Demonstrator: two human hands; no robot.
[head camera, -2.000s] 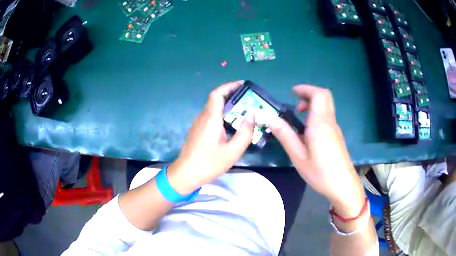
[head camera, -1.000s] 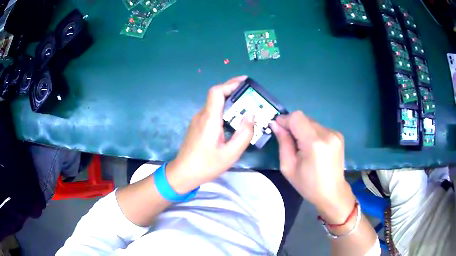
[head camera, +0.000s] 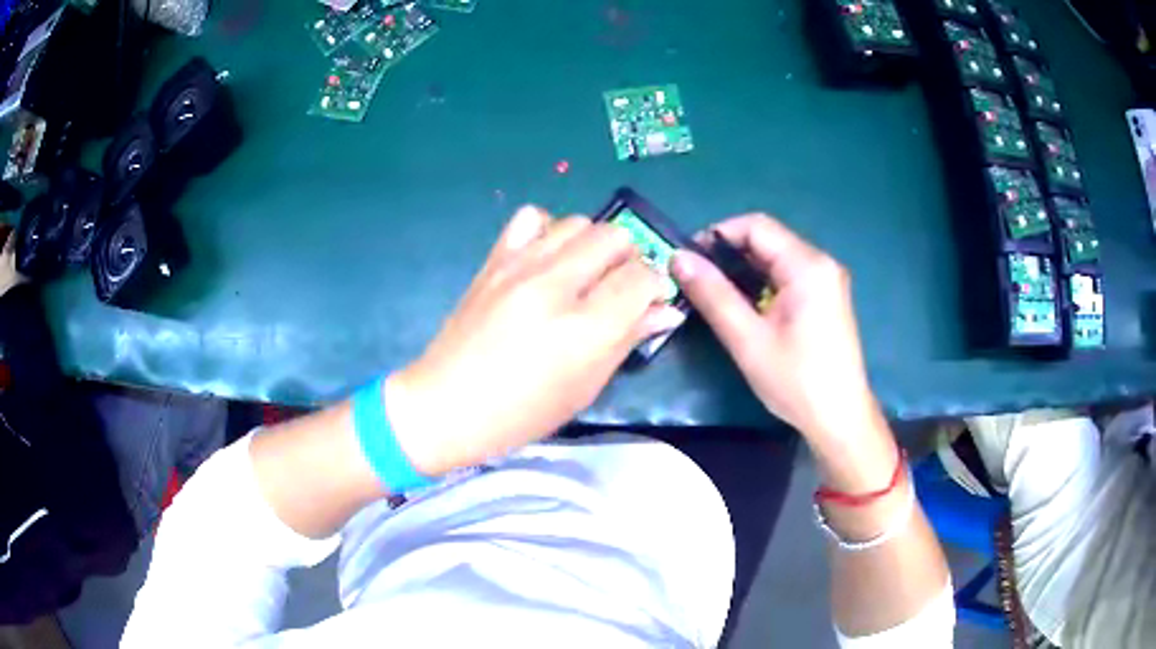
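A black housing (head camera: 624, 200) with a green circuit board (head camera: 644, 237) in its open face is held above the near edge of the mat. My left hand (head camera: 552, 323) is over its left side, back of the hand up, with the fingers hiding much of the board. My right hand (head camera: 789, 323) is at the housing's right corner, thumb on the board's edge, and holds a small black tool (head camera: 739, 269) with a yellowish spot. Whether the tool tip touches the board is hidden.
A loose green board (head camera: 648, 122) and a red bit (head camera: 562, 167) lie beyond the housing. More boards (head camera: 380, 41) lie at the far left. Black speaker units (head camera: 124, 251) stand at left, rows of units with boards (head camera: 1018, 203) at right. Seated people's legs (head camera: 1065, 507) show at right.
My left hand has turned over and its fingers now cover the board. My right fingers have shifted from pinching at the board edge, and the black tool shows again in that hand.
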